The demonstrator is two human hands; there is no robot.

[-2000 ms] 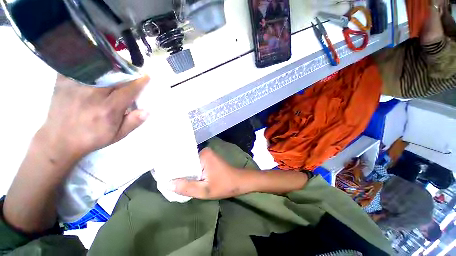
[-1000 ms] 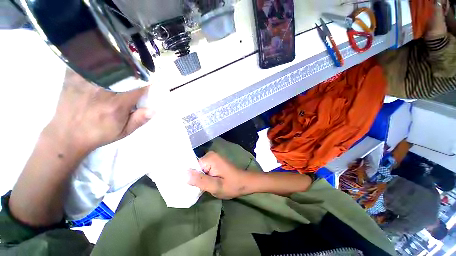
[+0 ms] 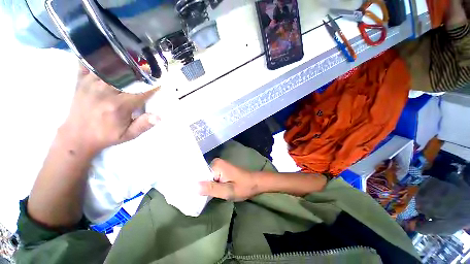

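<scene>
A white fabric piece [image 3: 175,170], overexposed, runs from the sewing machine head [image 3: 98,41] at upper left down over the table edge towards the lap. My left hand [image 3: 105,116] lies on the cloth beside the machine head, fingers spread, fingertips close to the needle area, which the head hides. My right hand [image 3: 234,181] pinches the cloth's right edge between thumb and fingers above the lap. The cloth is hard to tell from the white table at left.
A smartphone [image 3: 281,33], snips [image 3: 340,38] and orange-red scissors [image 3: 372,26] lie along the table ruler [image 3: 288,85]. An orange-red cloth [image 3: 350,116] is heaped right of the lap. Another person's striped sleeve [image 3: 451,56] shows at upper right; blue-white crates [image 3: 389,154] stand below.
The view has shifted, so more of the machine head shows. The right hand's grip has moved up along the cloth's edge since the oldest frame. The left hand stays beside the head.
</scene>
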